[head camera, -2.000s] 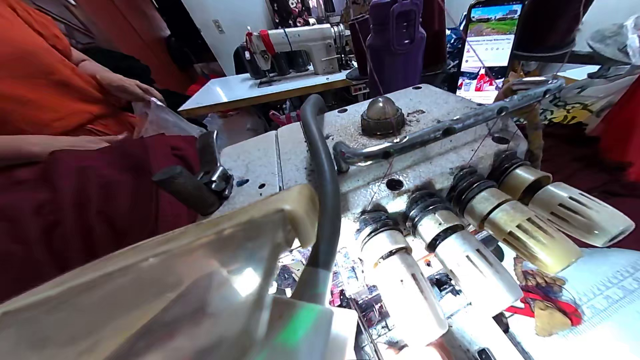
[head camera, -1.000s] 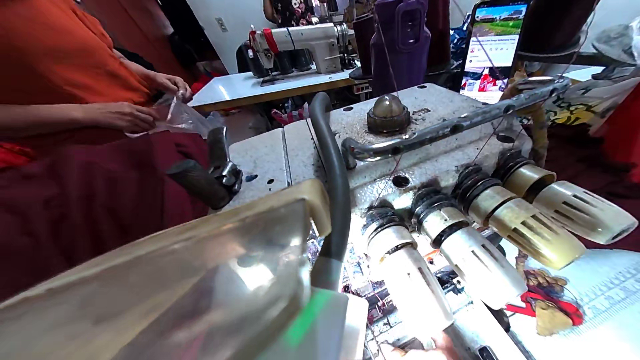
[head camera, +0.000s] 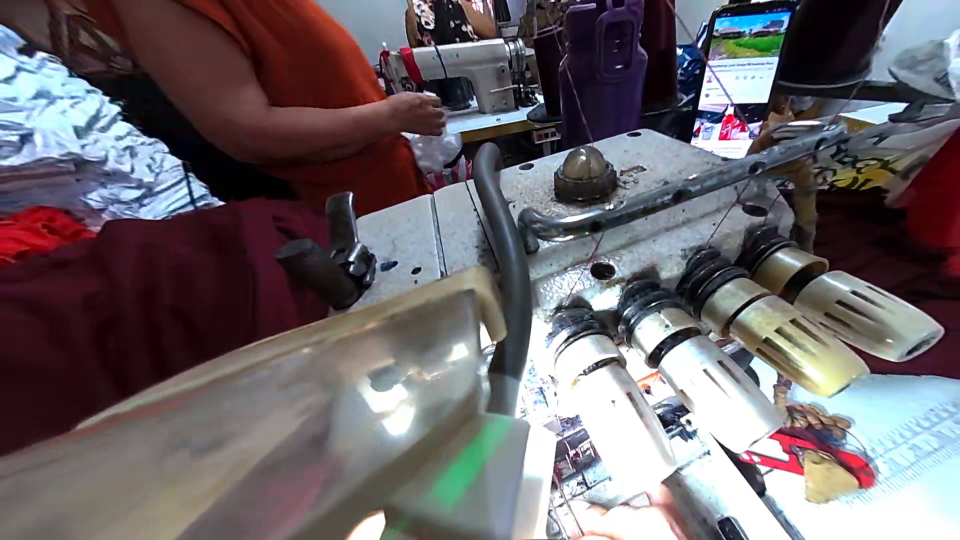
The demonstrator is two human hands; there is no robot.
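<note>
An overlock sewing machine [head camera: 397, 232] fills the middle, with several pale tension knobs [head camera: 615, 412] on its front. Part of a hand, seemingly my right hand [head camera: 630, 521], shows at the bottom edge below the knobs; its fingers are overexposed and what it touches is hidden. A small patch of skin, seemingly my left hand [head camera: 367, 526], appears at the bottom beside the clear plastic guard [head camera: 300, 405]; the rest is hidden. Thin dark thread runs down to the knobs from a metal thread guide bar [head camera: 675, 191].
Maroon fabric [head camera: 150, 300] lies left of the machine. Another person in orange [head camera: 315, 75] stands behind it, near a second sewing machine [head camera: 480, 71]. A purple bottle [head camera: 604, 67] and a phone [head camera: 742, 75] stand at the back. A red-handled tool [head camera: 795, 457] lies beside a clear ruler [head camera: 915, 450] at right.
The other person has moved right, and the clear plastic in that person's hand has moved too. White and red fabric now shows at far left.
</note>
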